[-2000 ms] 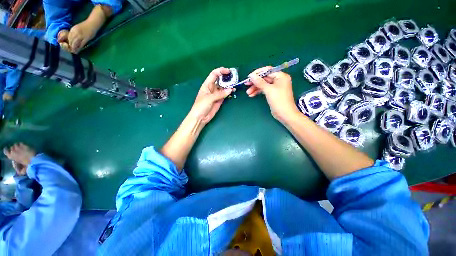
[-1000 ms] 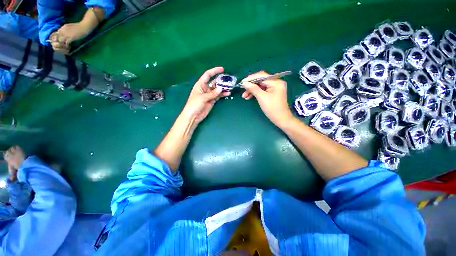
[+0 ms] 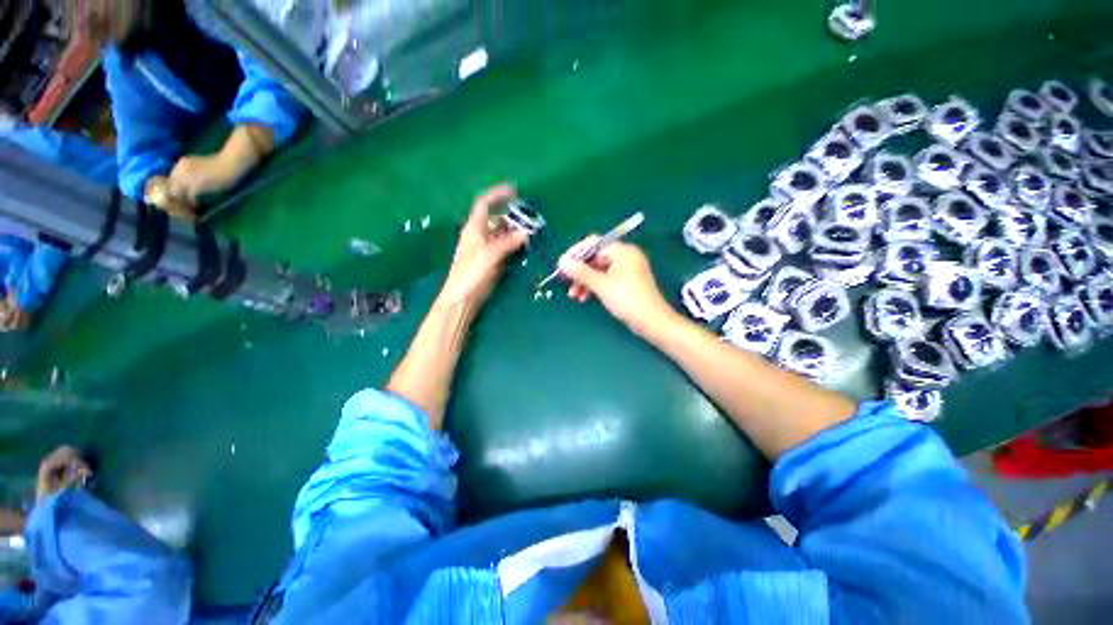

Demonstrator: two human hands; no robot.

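Note:
My left hand (image 3: 481,253) holds a small silver-white unit (image 3: 524,219) with a dark centre between finger and thumb, tilted, above the green mat (image 3: 586,403). My right hand (image 3: 610,278) holds silver tweezers (image 3: 620,232) like a pen, to the right of the unit and apart from it. The tweezers' tip points down at small pale bits (image 3: 543,293) on the mat. Both hands are slightly blurred, and whether the tip touches a bit cannot be told.
A large pile of similar units (image 3: 906,261) lies at the right. One unit (image 3: 851,20) lies alone at the far edge. A grey post (image 3: 171,247) with black ties slants in from the left. Other people's hands (image 3: 201,181) are at upper left and a hand (image 3: 61,473) at lower left.
The tweezers have moved away from the unit, down and left to the pale bits. My left hand has moved slightly left with the unit. The view has shifted, and a lone unit shows at the top.

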